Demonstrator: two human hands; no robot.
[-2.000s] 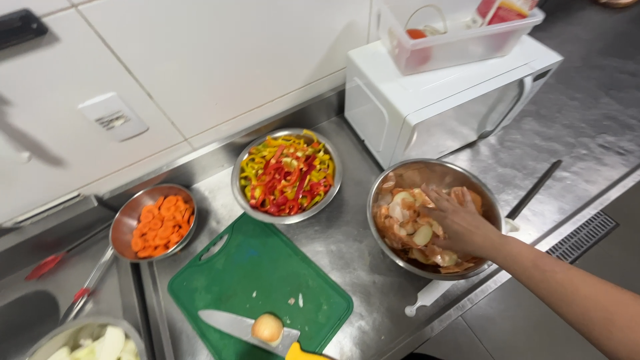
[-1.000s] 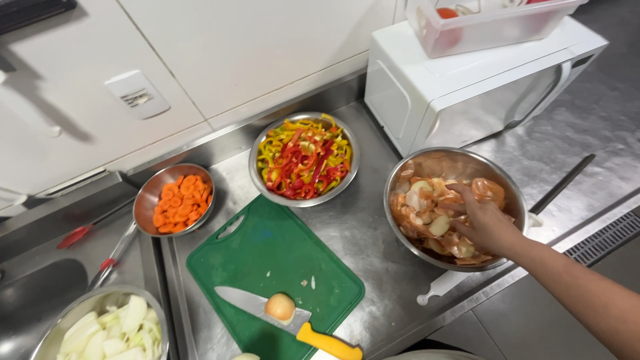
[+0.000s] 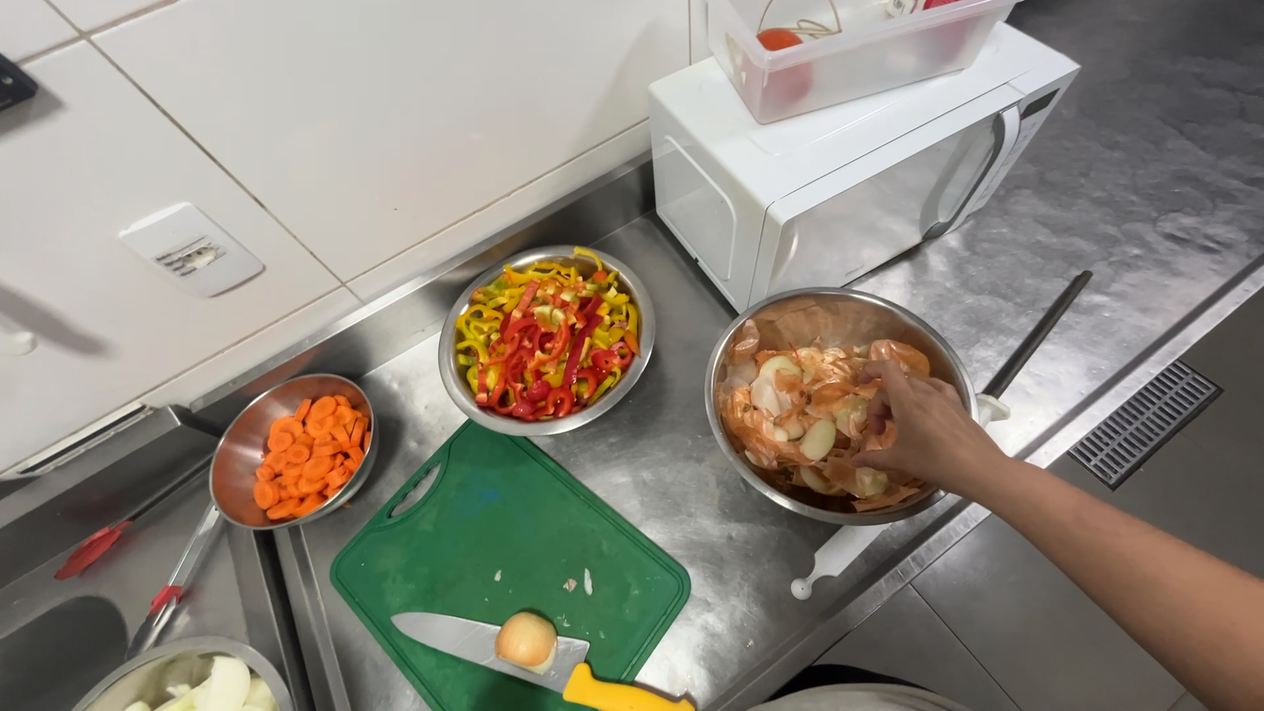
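Note:
My right hand [image 3: 923,425] reaches into a steel bowl [image 3: 726,434] of onion skins and trimmings [image 3: 805,405], its thumb and fingers bent around some skins; whether it grips them is unclear. My left hand does not show. On the green cutting board [image 3: 513,523] lies a chef's knife with a yellow handle [image 3: 622,691], and a whole onion [image 3: 526,640] rests at its blade. Sliced red and yellow peppers [image 3: 553,336] fill a steel bowl behind the board. Carrot slices [image 3: 311,454] are in a smaller bowl to the left, and cut onion [image 3: 222,686] in a bowl at the bottom left.
A white microwave [image 3: 849,168] carries a clear plastic bin [image 3: 859,59]. Behind the scraps bowl a dark rod-like utensil [image 3: 1042,331] lies on the steel counter; a white handle [image 3: 834,561] juts from under the bowl. Red-trimmed utensils [image 3: 168,597] lie at the sink, left.
My right hand has stayed in the bowl of onion skins, its fingers drawing from spread to more bent. The view has shifted somewhat.

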